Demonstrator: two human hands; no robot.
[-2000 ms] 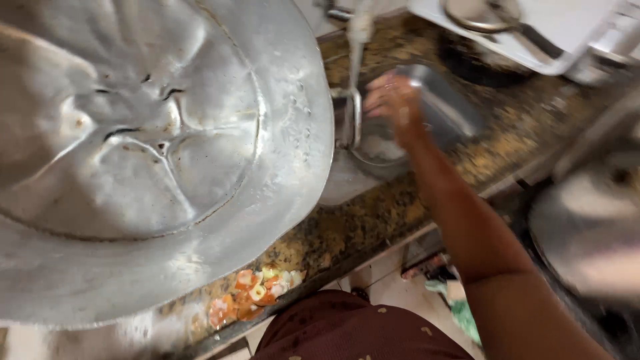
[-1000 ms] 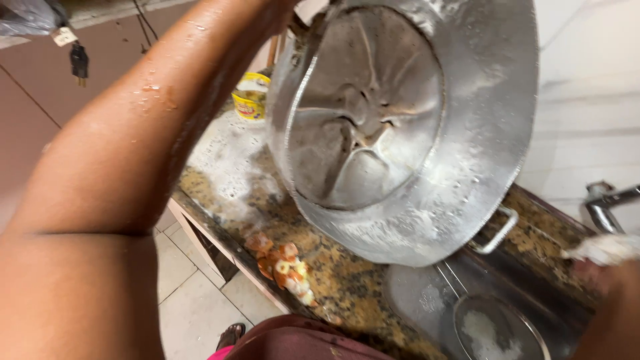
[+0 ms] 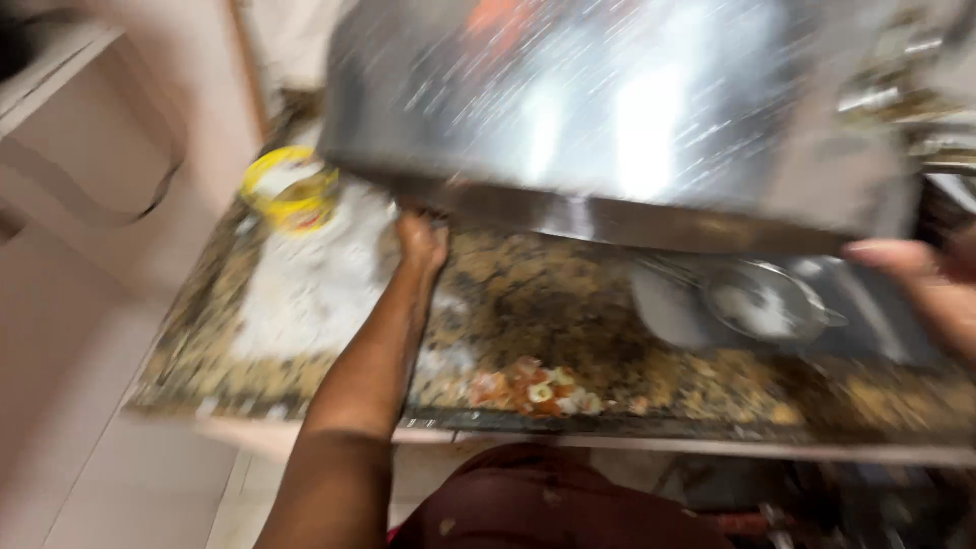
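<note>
A large metal pot [image 3: 579, 114] is held tilted above the granite counter, its shiny wall towards me and its lower edge running across the view. My left hand [image 3: 423, 236] grips it from below at the left, the fingers partly hidden beneath it. At the right end of that edge my right hand [image 3: 907, 263] holds the pot, thumb against the rim; motion blurs it. Under the pot's right part, a wire-mesh strainer [image 3: 766, 301] with white matter in it sits at the sink basin [image 3: 877, 313].
White suds [image 3: 313, 282] cover the counter's left part, beside a yellow tub [image 3: 290, 187]. A small heap of food scraps [image 3: 537, 389] lies by the front edge of the granite counter [image 3: 686, 389]. Shelves with blurred items are below at the right.
The pot has turned: its dented face showed before, and now its smooth shiny wall does. My right hand, near the faucet a second ago, is now at the pot's edge. The view has shifted.
</note>
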